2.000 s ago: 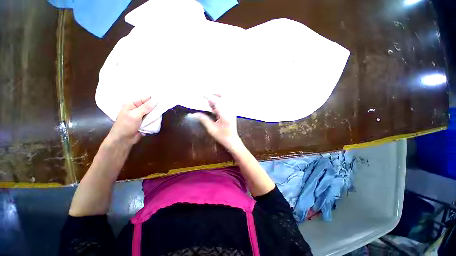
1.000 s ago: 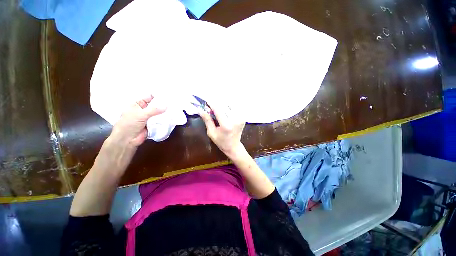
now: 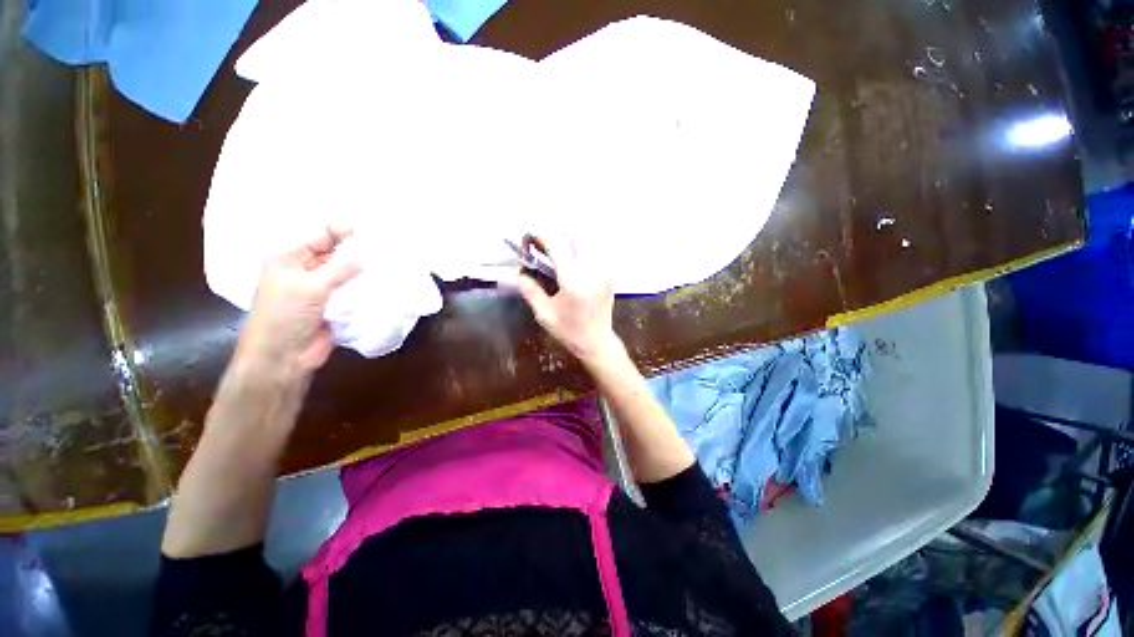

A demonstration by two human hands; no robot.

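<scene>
A white garment [image 3: 522, 149], overexposed so that no detail shows, is spread on the dark brown table [image 3: 895, 162]. My left hand [image 3: 296, 296] holds a bunched part of its near edge at the left. My right hand [image 3: 575, 299] holds small thread snips [image 3: 532, 256], with the blades pointing left over the garment's near edge. Whether the blades touch the cloth or a thread cannot be told.
Light blue cloth [image 3: 180, 50] lies at the far left of the table, with another blue corner [image 3: 463, 13] beyond the white garment. A pale plastic bin [image 3: 920, 423] with crumpled blue garments [image 3: 777, 417] stands below the yellow table edge at right.
The snips now show in my right hand, blades turned more to the left than one second ago. My left hand has moved slightly left with the bunched cloth. The whole view has shifted a little.
</scene>
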